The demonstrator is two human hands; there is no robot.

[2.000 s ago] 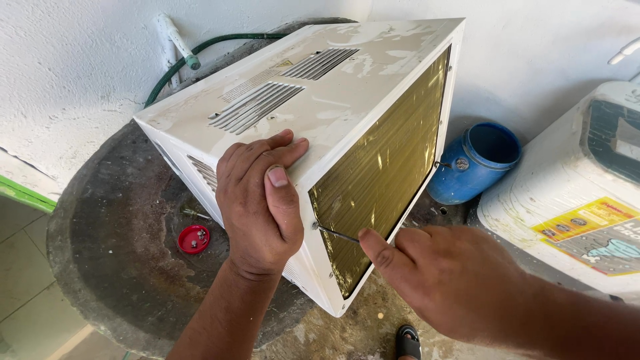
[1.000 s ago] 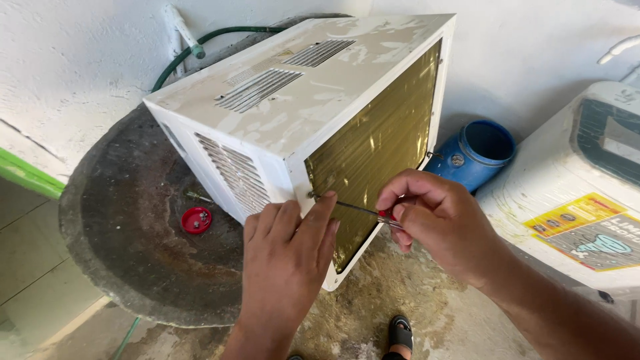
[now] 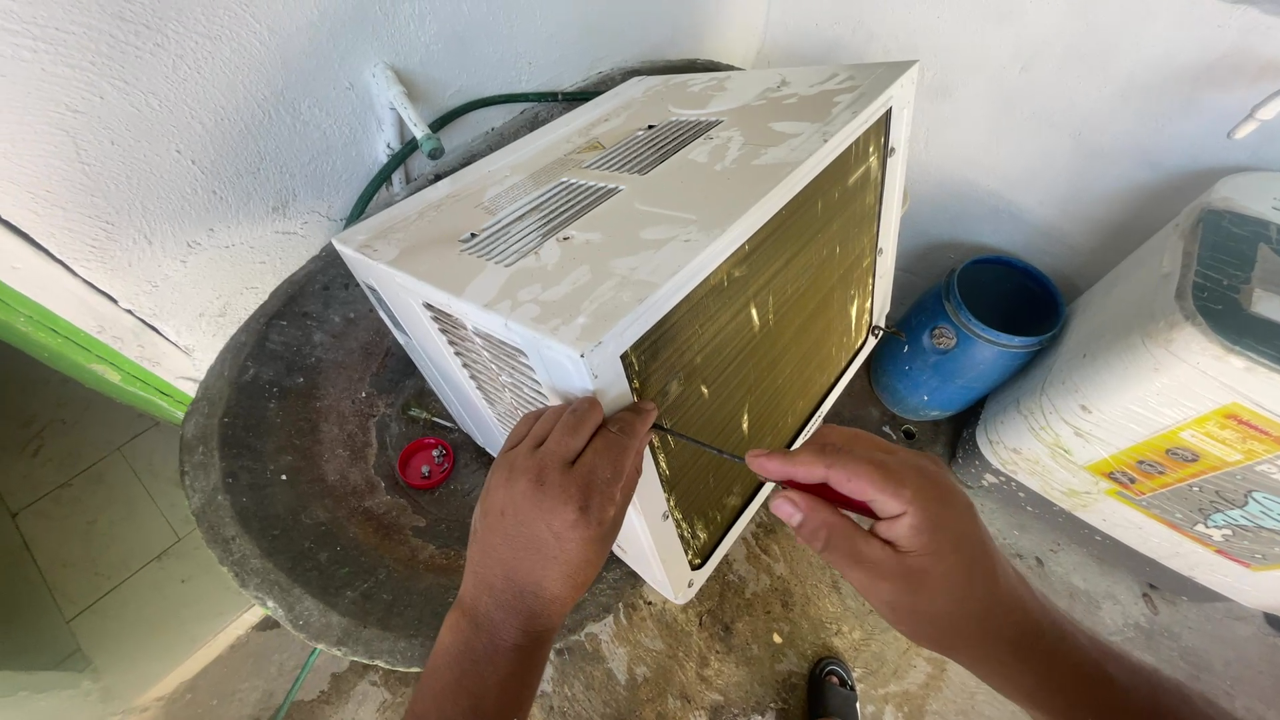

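Note:
A white window air conditioner [image 3: 620,210] rests tilted on a round dark concrete basin, its gold-coloured finned coil [image 3: 770,320] facing right. My right hand [image 3: 880,530] grips a screwdriver by its red handle [image 3: 830,497]; the dark shaft reaches left across the coil to the near edge of the casing. There my left hand [image 3: 570,480] lies against the corner of the casing, its fingertips at the screwdriver's tip. Those fingertips hide the tip, and whether they pinch a screw cannot be seen. Left of the unit, a red cap [image 3: 426,463] holds several small screws.
The concrete basin [image 3: 250,500] spreads under and left of the unit, with a thin tool [image 3: 432,418] by the cap. A green hose [image 3: 480,102] runs behind, near a wall pipe [image 3: 405,105]. A blue plastic drum [image 3: 950,350] and a white appliance [image 3: 1090,380] stand right.
My left hand has gone from lying over the casing's corner to having its fingertips at the screwdriver's tip. My right hand still holds the screwdriver.

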